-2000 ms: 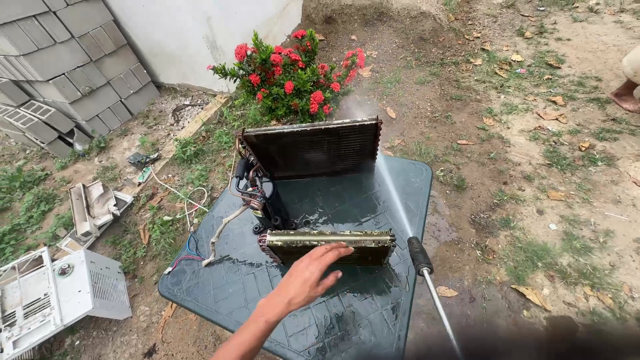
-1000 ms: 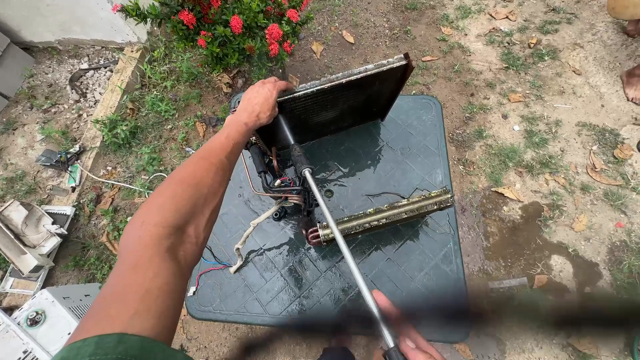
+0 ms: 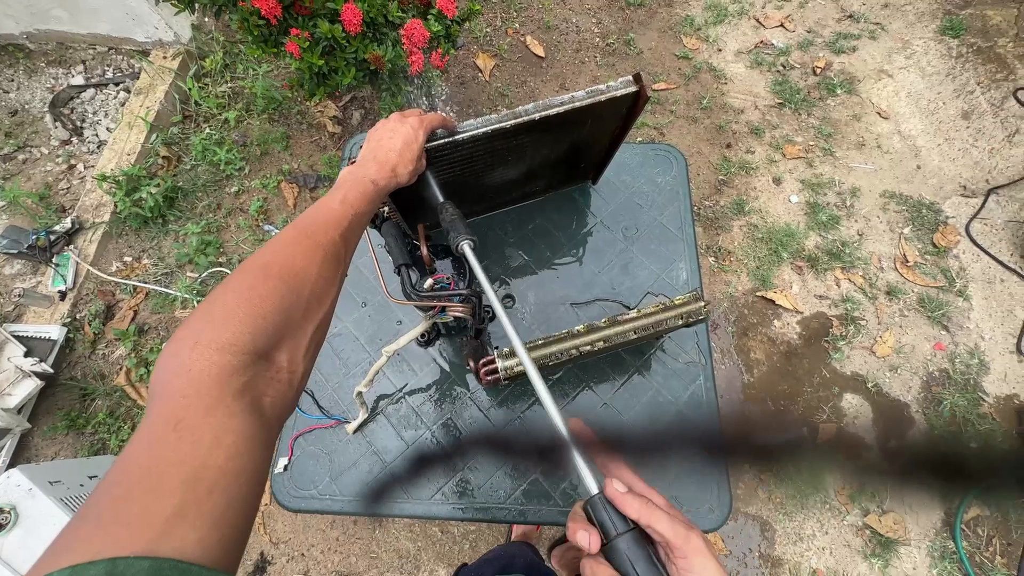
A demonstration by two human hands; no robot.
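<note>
My left hand (image 3: 400, 148) grips the top left edge of the larger finned coil (image 3: 528, 152), which stands upright at the table's far side. My right hand (image 3: 640, 524) holds the black handle of a pressure washer lance (image 3: 520, 352) at the bottom. The lance runs diagonally up to a black nozzle (image 3: 456, 227), from which water sprays at the large coil's left part, beside my left hand. The smaller finned coil (image 3: 600, 338) lies on the wet green plastic table (image 3: 640, 448). Copper pipes (image 3: 416, 300) and black parts sit left of it. A wrapped wire bundle (image 3: 372, 384) trails across the table.
A bush with red flowers (image 3: 352, 40) grows beyond the table. White appliance casing (image 3: 48, 496) lies on the ground at lower left. A concrete edge (image 3: 140, 136) runs along the left. A green hose (image 3: 960, 532) is at lower right. A blurred dark strand crosses the view's lower right.
Two seconds ago my left hand was above the smaller coil; now it grips the large one. The lance has swung from the table's right side to across it. The view has shifted.
</note>
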